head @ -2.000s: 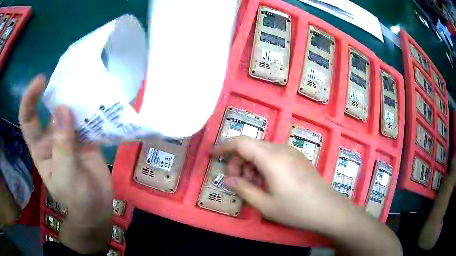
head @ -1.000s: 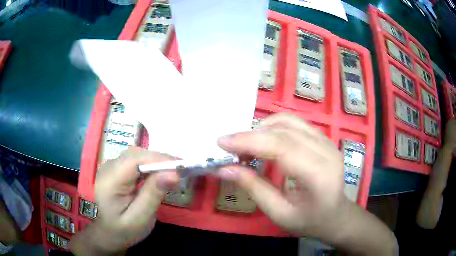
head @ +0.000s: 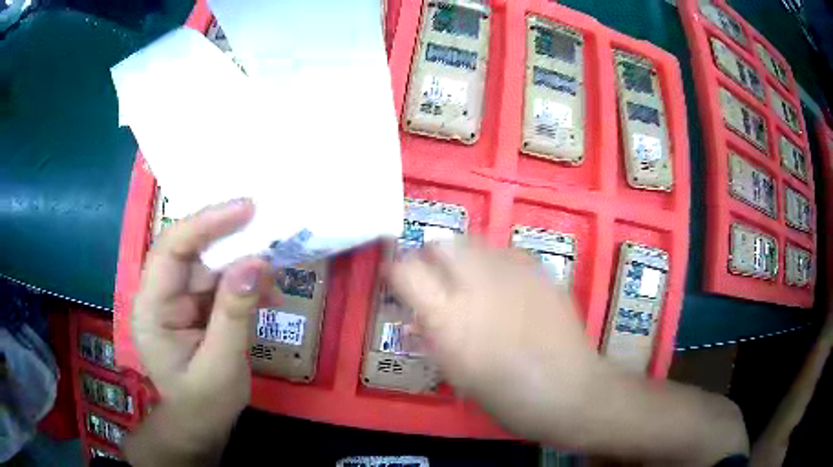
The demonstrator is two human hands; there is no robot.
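My left hand [head: 196, 301] pinches the lower end of a white label strip [head: 301, 146], which rises and folds over the left part of the red phone tray [head: 347, 392]. A little dark print shows near the fingers. My right hand [head: 493, 319] is blurred, over a gold phone [head: 397, 365] in the near row; its fingertips are at the phone's middle. A small white label shows on that phone below the fingers. Whether the right fingers hold a label cannot be told. Another phone [head: 285, 333] lies to its left, partly under the strip.
More gold phones lie in the tray's pockets, such as one in the far row [head: 553, 91]. A second red tray of phones [head: 708, 169] stands to the right. More phones in red pockets [head: 105, 392] show at lower left. Another person's forearm [head: 795, 401] is at the right edge.
My right hand has moved from the strip down to the near-row phone. My left hand still holds the strip, now tilted up. The tray appears shifted slightly left in view.
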